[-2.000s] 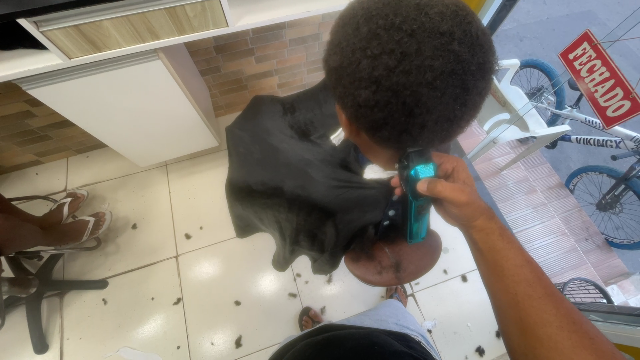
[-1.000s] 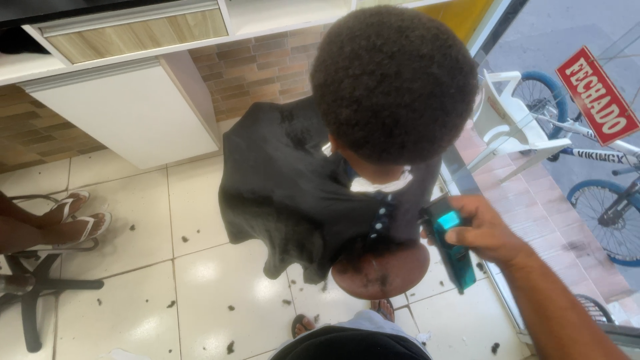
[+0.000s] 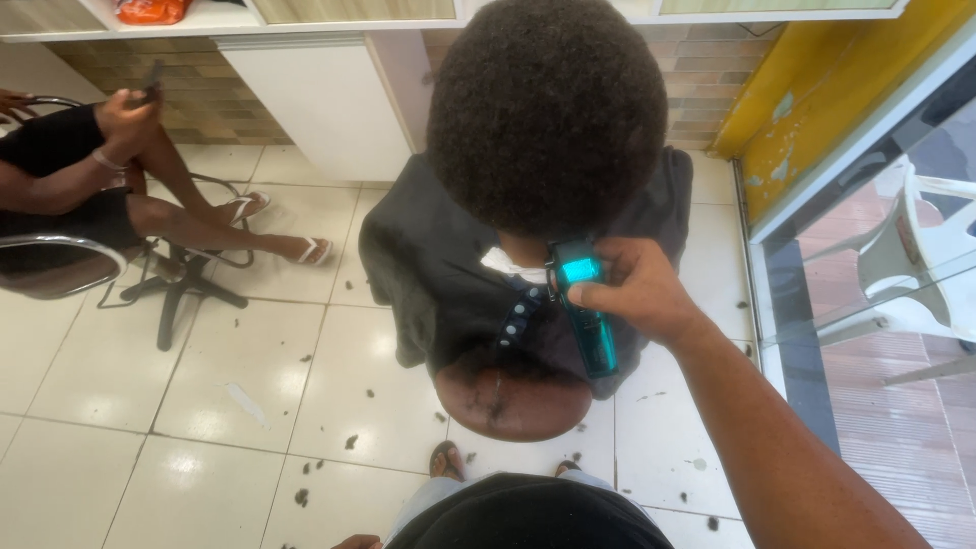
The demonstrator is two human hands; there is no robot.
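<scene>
My right hand (image 3: pixel 637 293) grips a teal hair clipper (image 3: pixel 585 309), its thumb on the front of the body. The clipper's head end is up against the lower back hair of a seated person's head (image 3: pixel 545 114). Below the hair, a white neck strip (image 3: pixel 509 261) shows at the collar of a black barber cape (image 3: pixel 427 252) closed with metal snaps. Just a bit of my left hand (image 3: pixel 357 542) shows at the bottom edge, low beside my body; what it does is hidden.
The brown chair seat (image 3: pixel 515 404) lies between me and the cape. Hair clumps (image 3: pixel 302 497) dot the tiled floor. At the left another person sits in a chair (image 3: pixel 69 267). A white cabinet (image 3: pixel 313 107) stands ahead, and a glass door (image 3: pixel 854 229) with a white plastic chair (image 3: pixel 930 244) behind it is at right.
The clipper was away from the head one second ago and is now back at the hair above the neck, still in my right hand. The view has swung.
</scene>
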